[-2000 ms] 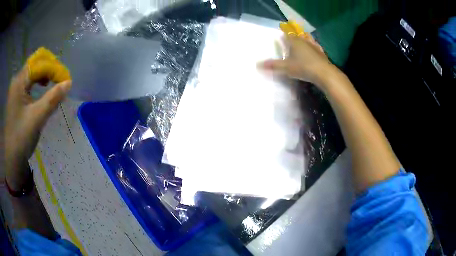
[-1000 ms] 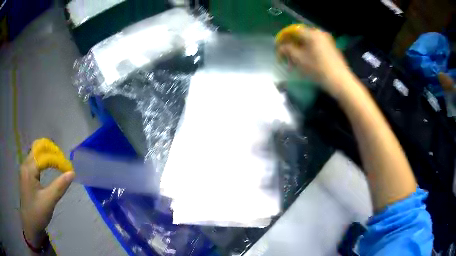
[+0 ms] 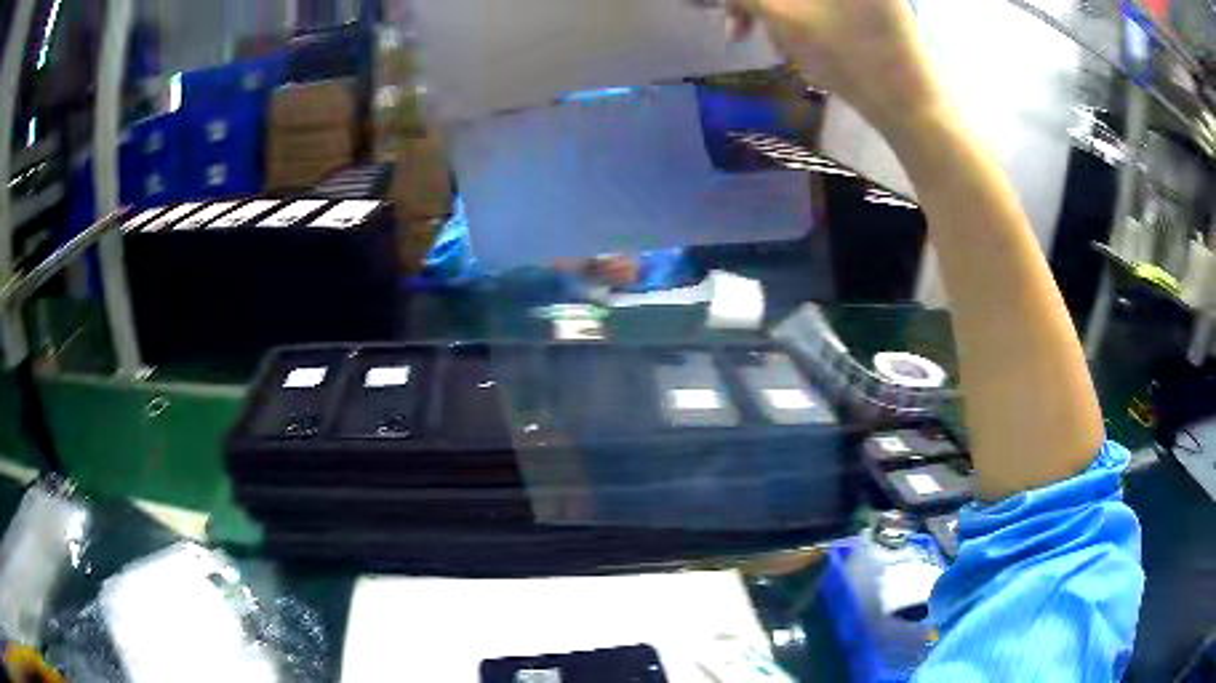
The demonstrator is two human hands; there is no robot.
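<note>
My right hand (image 3: 867, 54) is raised at the top edge, its fingertips partly cut off. It holds clear protective film (image 3: 640, 180), which hangs hazy and blurred in front of the view; I cannot tell exactly how many sheets. Only a yellow finger cot of my left hand (image 3: 24, 663) shows, at the lower left corner. A dark smartphone (image 3: 580, 667) with a white label lies on the white mat (image 3: 440, 620), cut off by the bottom edge. The film stack (image 3: 180, 620) sits on crumpled plastic wrap at the lower left.
Stacked black phone trays (image 3: 387, 467) stand behind the mat, with labelled phones in the top one. A small blue bin (image 3: 854, 607) with a bottle stands right. Behind it are more phones and a tape roll (image 3: 910, 371). A person's blue sleeves and hand show opposite.
The view has swung up from the film stack to the trays and mat. My right hand is now raised with film hanging from it. My left hand has nearly left the picture.
</note>
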